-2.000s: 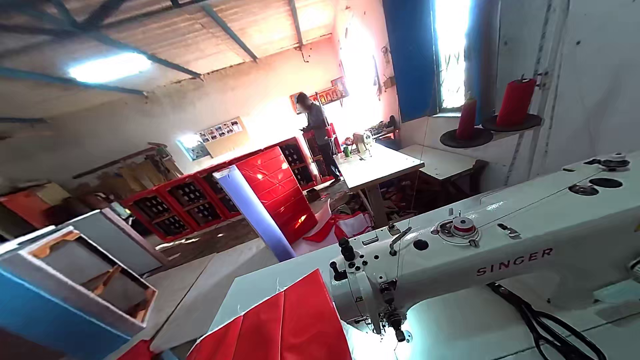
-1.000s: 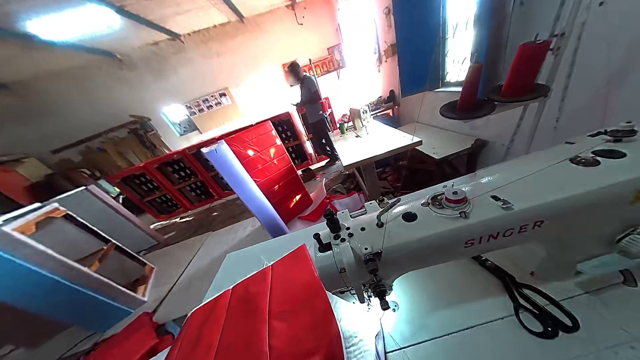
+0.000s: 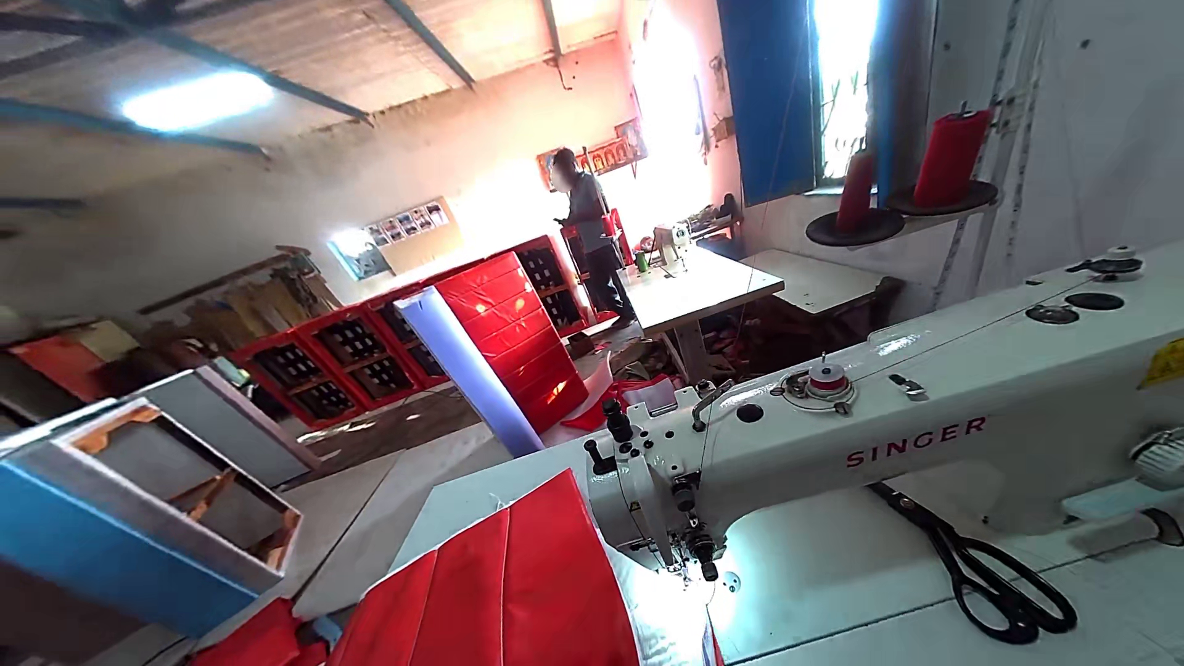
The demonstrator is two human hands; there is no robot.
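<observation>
Neither of my hands shows. A white Singer sewing machine (image 3: 888, 407) stands across the right side, its lamp lighting the needle area (image 3: 689, 564). Red stitched upholstery material (image 3: 509, 583) with a pale backing lies left of the needle and runs out of view at the bottom. Whether it sits under the presser foot cannot be told. Black-handled scissors (image 3: 980, 573) rest on the white machine table (image 3: 832, 555) beneath the arm. Two red thread cones (image 3: 951, 159) stand on dark discs at the upper right. A small bobbin (image 3: 826, 376) sits on top of the machine.
Beyond the machine is another white sewing table (image 3: 708, 289), and a person (image 3: 592, 231) stands behind it. A red quilted panel (image 3: 513, 338) leans by a pale lilac roll or board (image 3: 470, 370). Red-framed racks (image 3: 351, 361) line the wall. A blue-sided wooden frame (image 3: 120, 527) stands at left.
The scissors show farther into the view than two seconds ago, as the view has shifted. The red material stays left of the needle. My hands show in none of the frames.
</observation>
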